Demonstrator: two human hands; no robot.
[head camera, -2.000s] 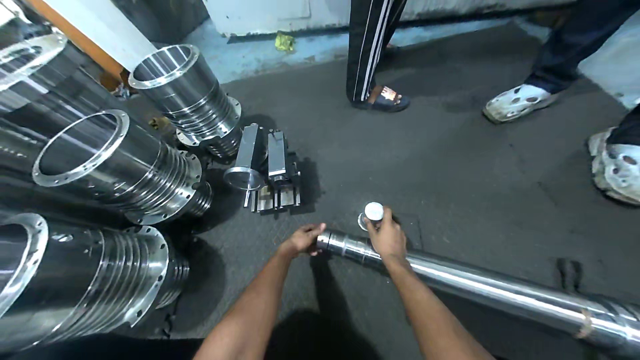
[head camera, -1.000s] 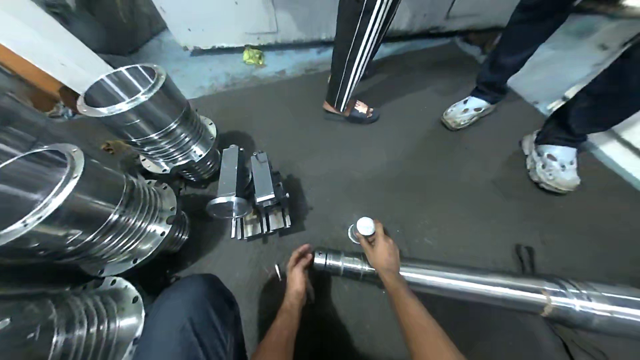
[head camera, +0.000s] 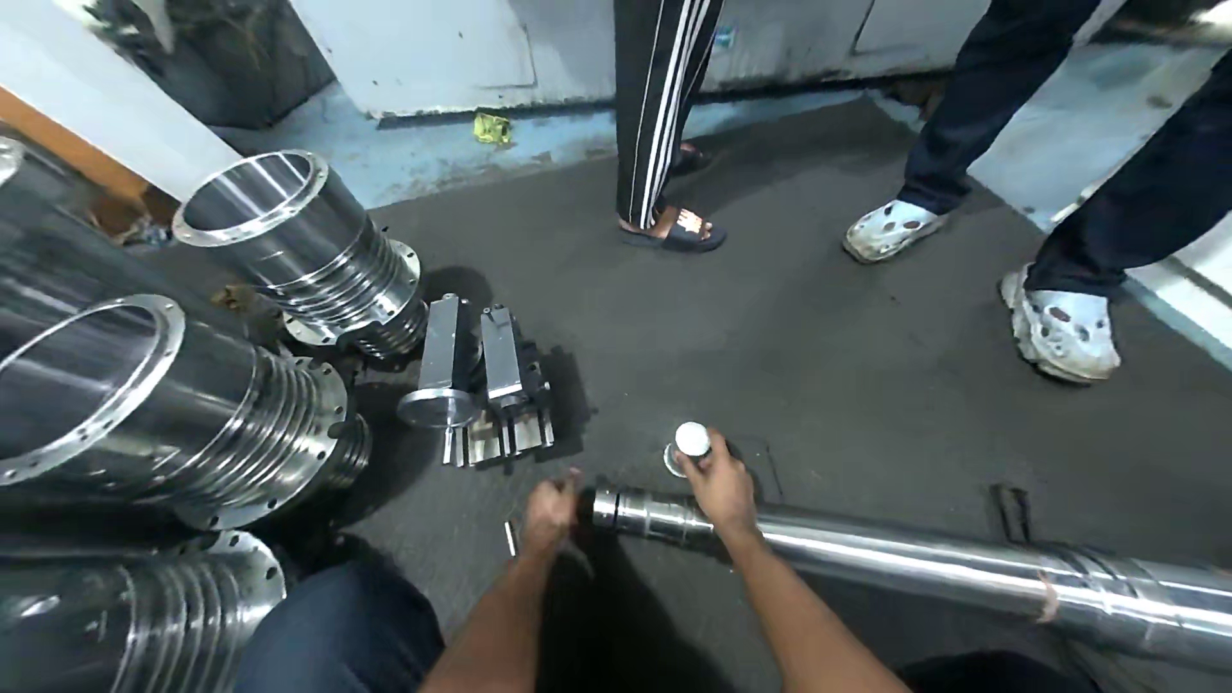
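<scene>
A long polished metal shaft (head camera: 895, 549) lies across the lower right, its narrower grooved end towards my left hand (head camera: 551, 515). That hand is just left of the shaft's end; whether it touches the end or holds anything small cannot be told. My right hand (head camera: 720, 481), above the shaft, grips a small round container with a white top (head camera: 692, 439). Beside the container a pale ring-like piece (head camera: 675, 460) rests on the floor. A short thin metal piece (head camera: 510, 539) is left of my left hand.
Flanged metal cylinders with ribbed ends (head camera: 298, 250) stand or lean along the left. Nearer are rectangular metal blocks (head camera: 500, 356) on a slotted base. Two people's legs and feet (head camera: 674, 226) are beyond, one in white clogs (head camera: 1064, 332). A dark looped piece (head camera: 1011, 510) lies behind the shaft.
My left hand was at the shaft's end two seconds ago and is now a little left of it. My right hand stays on the white-topped container. The view has shifted, and my knee shows at the lower left.
</scene>
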